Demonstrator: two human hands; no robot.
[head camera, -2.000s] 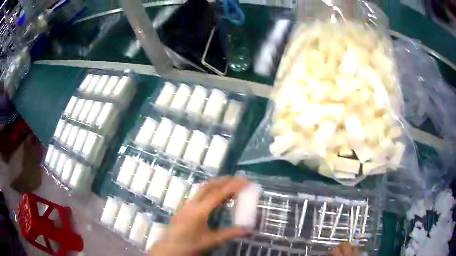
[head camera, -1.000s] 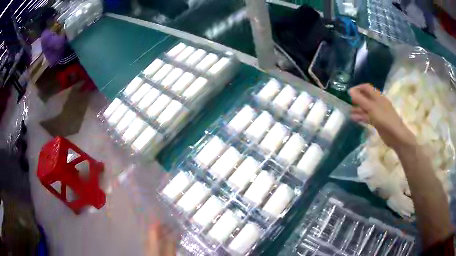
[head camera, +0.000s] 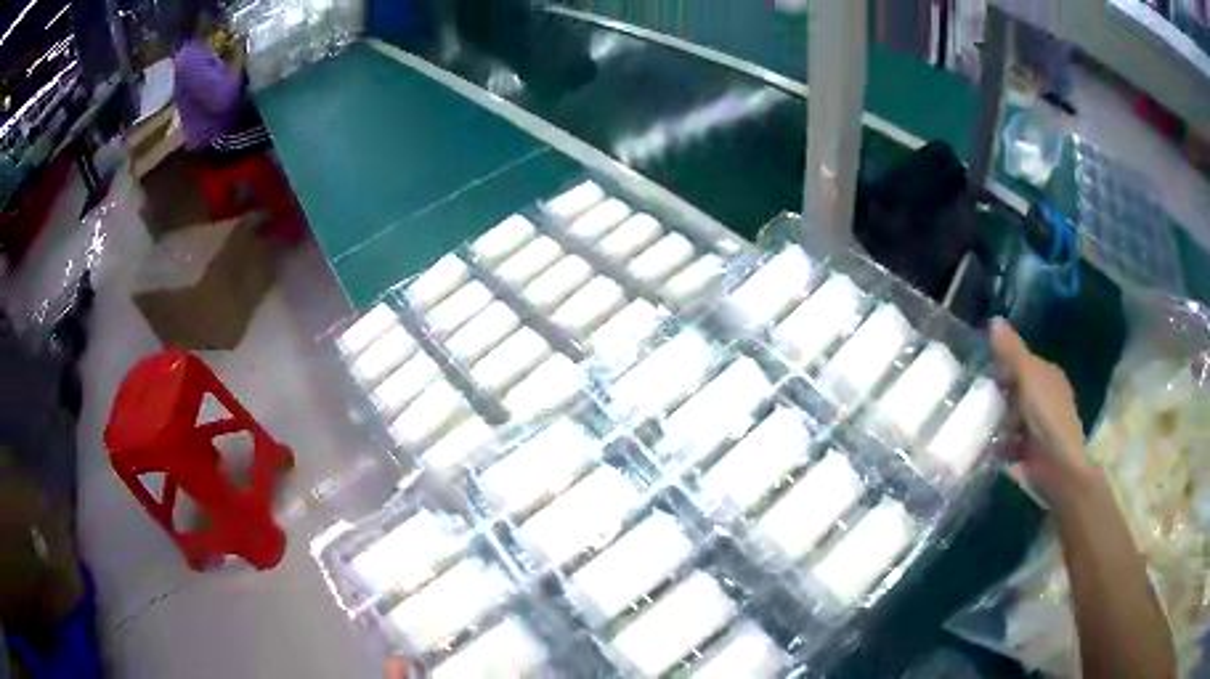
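Observation:
A clear tray (head camera: 496, 533) of thick white cylinders in rows fills the near middle. It appears raised, and its far left side overlaps a second clear tray (head camera: 427, 328) of white cylinders on the green bench. My right hand (head camera: 1042, 414) is shut on the near tray's right edge, with the thumb on top and the other fingers mostly hidden. My left hand (head camera: 398, 669) shows only as a fingertip at the tray's lower left edge, cut off by the picture's bottom.
The green bench top (head camera: 398, 186) runs to the far left. A metal post (head camera: 833, 126) and rail stand behind the trays. A bag of cream blocks (head camera: 1152, 484) is at right. A red stool (head camera: 193, 451), cardboard boxes (head camera: 199, 285) and a seated person (head camera: 210, 93) are at left.
The view has swung left. My right hand has moved from beside the bag onto the near tray's edge. The near tray has moved towards the far tray and now overlaps it.

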